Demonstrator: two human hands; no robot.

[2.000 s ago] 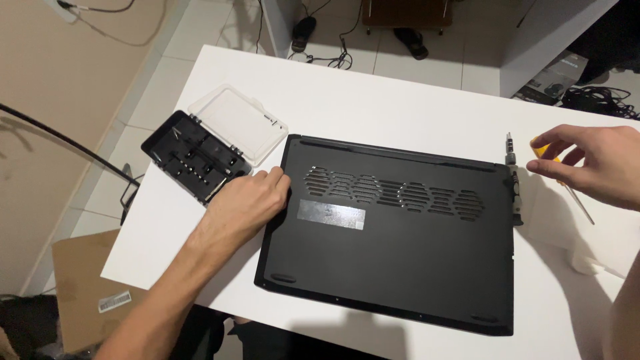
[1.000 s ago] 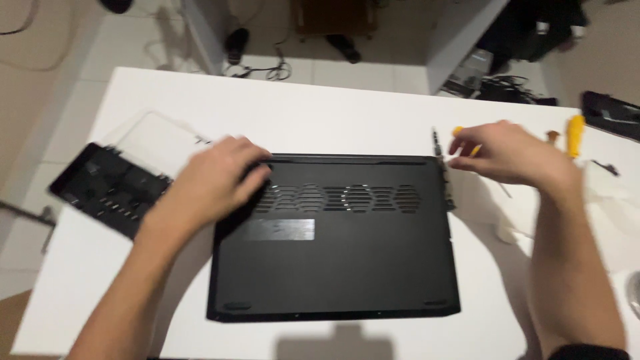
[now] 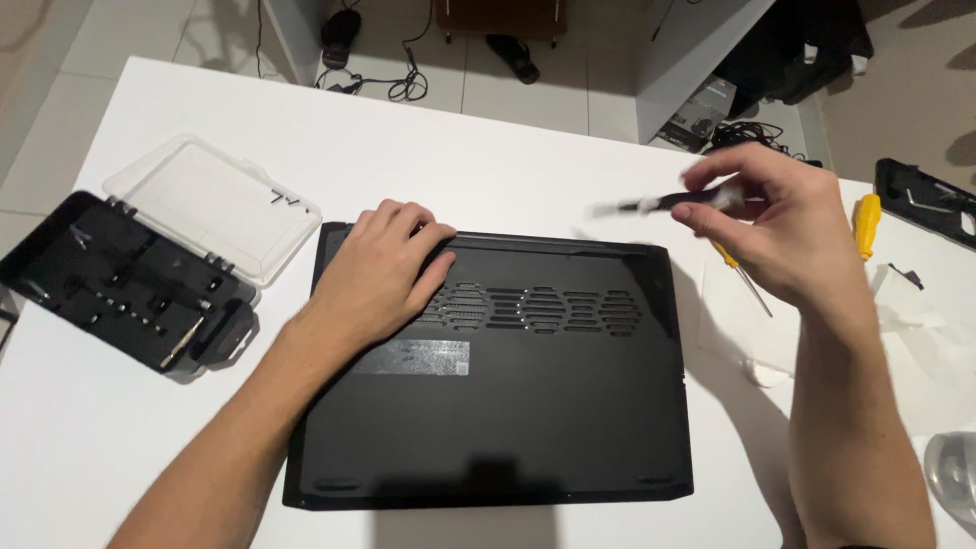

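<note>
A black laptop (image 3: 518,412) lies upside down on the white table, its vented bottom cover facing up. My left hand (image 3: 381,274) rests on the cover's upper left corner with fingers apart, holding nothing. Above and beyond the upper right corner, my right hand (image 3: 762,221) grips a dark screwdriver (image 3: 671,202), blurred by motion, whose tip points left. A yellow-handled screwdriver (image 3: 751,286) lies on the table, partly hidden behind my right hand. To the left stands an open black tool case (image 3: 137,282) with bits inside; a few small dark pieces lie in its clear lid (image 3: 206,206).
Another yellow handle (image 3: 866,227) lies right of my right hand, near a black tray (image 3: 926,202) at the table's right edge. White tissue (image 3: 907,301) and a clear round container (image 3: 953,476) are also on the right. Cables and sandals are on the floor beyond.
My right hand has picked up the dark screwdriver, which lay beside the laptop's right edge. My left hand has moved onto the cover from its left edge. The view has shifted.
</note>
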